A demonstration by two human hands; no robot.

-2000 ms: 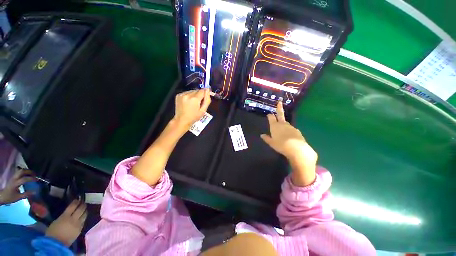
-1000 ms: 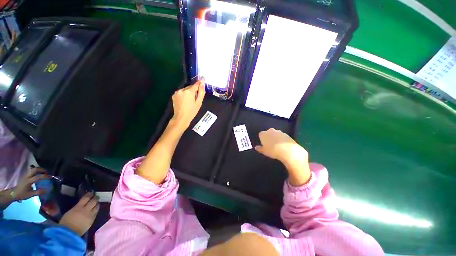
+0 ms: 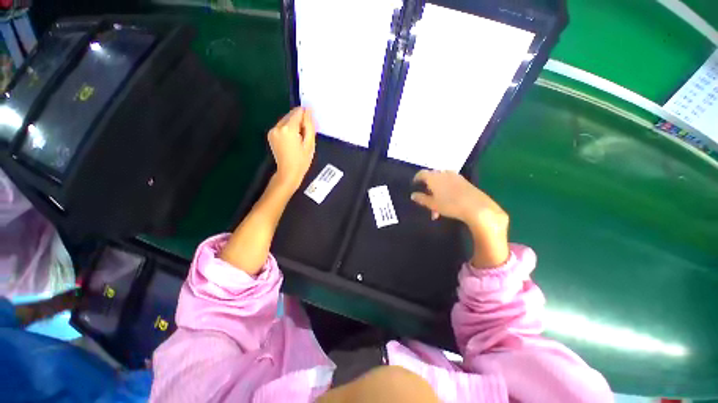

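Note:
The left tablet (image 3: 346,67) and the right tablet (image 3: 460,86) stand side by side at the top centre, both screens plain white. Below them is a black foam tray (image 3: 338,264) with a centre divider and one barcode label in each pocket, left (image 3: 323,183) and right (image 3: 383,206). My left hand (image 3: 293,148) is at the lower left corner of the left tablet, fingers curled, with nothing seen in it. My right hand (image 3: 453,197) is over the right pocket, below the right tablet, fingers bent and apart, empty.
At the left, a black tray stack (image 3: 142,142) carries two dark tablets with yellow logos. Below it is another tray with two dark tablets (image 3: 110,291), beside a person's blue sleeve (image 3: 63,358). A posted sheet (image 3: 701,98) is at the right on the green bench (image 3: 598,228).
Both screens have gone from orange-line wallpaper to plain white, the right one first. My right hand has drawn back from the right screen. A tray with two tablets has appeared at the lower left.

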